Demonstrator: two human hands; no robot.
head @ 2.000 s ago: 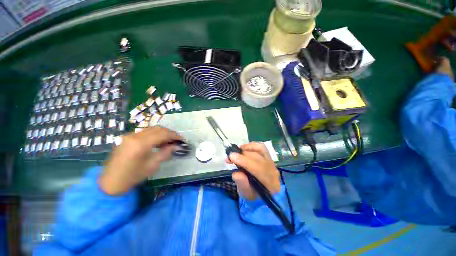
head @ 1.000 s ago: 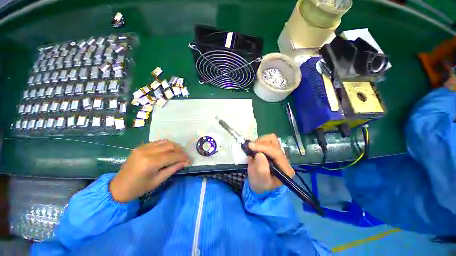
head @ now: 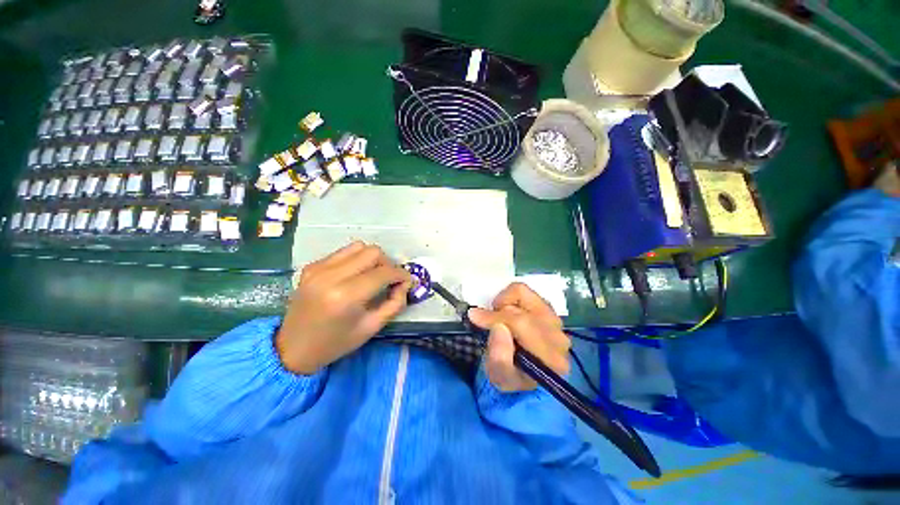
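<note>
A small round dark purple circuit board [head: 421,286] lies on the pale work plate [head: 444,217]. My left hand [head: 345,301] is at the board's left side, its fingertips together at the rim; whether they pinch a small part is too small to tell. My right hand [head: 521,335] holds the black soldering iron [head: 582,404] like a pen. The iron's tip points left and is at the board's right edge. Silver battery cells [head: 321,163] with yellow-orange edges lie in a loose pile behind the plate's left corner.
A blister tray of silver parts [head: 128,148] is at the left. Behind the plate are a fume fan [head: 459,113] and a tub of bits [head: 558,153]. Tweezers [head: 589,256], the blue soldering station [head: 632,197] and its sponge [head: 728,202] are right. Another person's sleeve [head: 849,266] is far right.
My left hand has moved right to the board's edge. The iron's tip has come down from above the board to its right edge. The view has shifted slightly.
</note>
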